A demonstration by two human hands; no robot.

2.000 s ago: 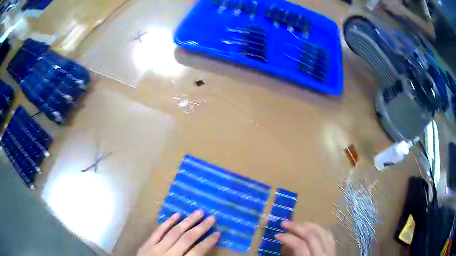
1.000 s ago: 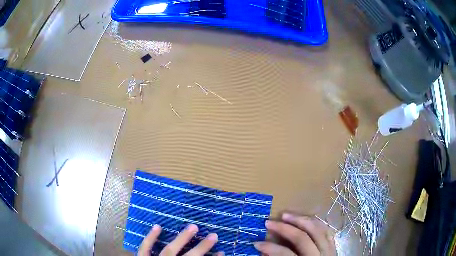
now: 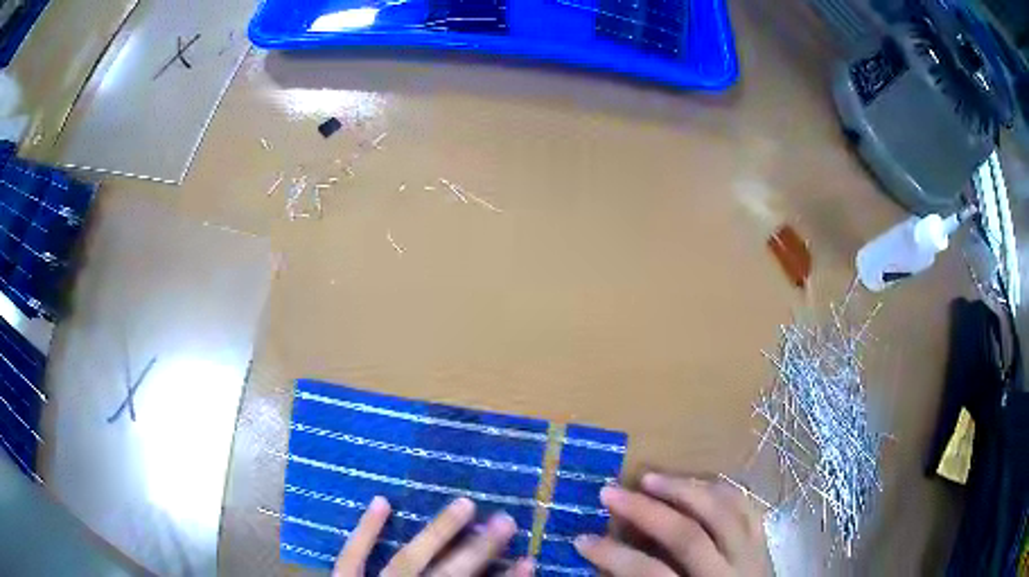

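A blue cell block [image 3: 423, 451] with silvery lines lies on the tan bench at the bottom centre. My left hand [image 3: 434, 541] rests with spread fingertips on its lower part. A narrow blue cell strip [image 3: 592, 456] lies to its right, with a thin gap of bench showing between them. My right hand [image 3: 677, 530] has its fingertips on the strip's right edge. Both hands are cut off by the bottom edge, and the lower ends of block and strip are hidden.
Ribbon pile [image 3: 829, 428], orange-brown piece [image 3: 789, 255], white flux bottle [image 3: 900, 254] and grey machine [image 3: 914, 124] at right; black holder [image 3: 959, 394] far right. Blue tray [image 3: 497, 56] at top. Offcuts [image 3: 302, 194] and a dark fragment [image 3: 330, 127] upper left. Marked clear sheet [image 3: 169, 304] and cell stacks [image 3: 40, 237] at left.
The strip first closed up to the block; now a narrow gap shows between them again. The view has shifted, with the tray higher in the picture. Both hands stay on the pieces.
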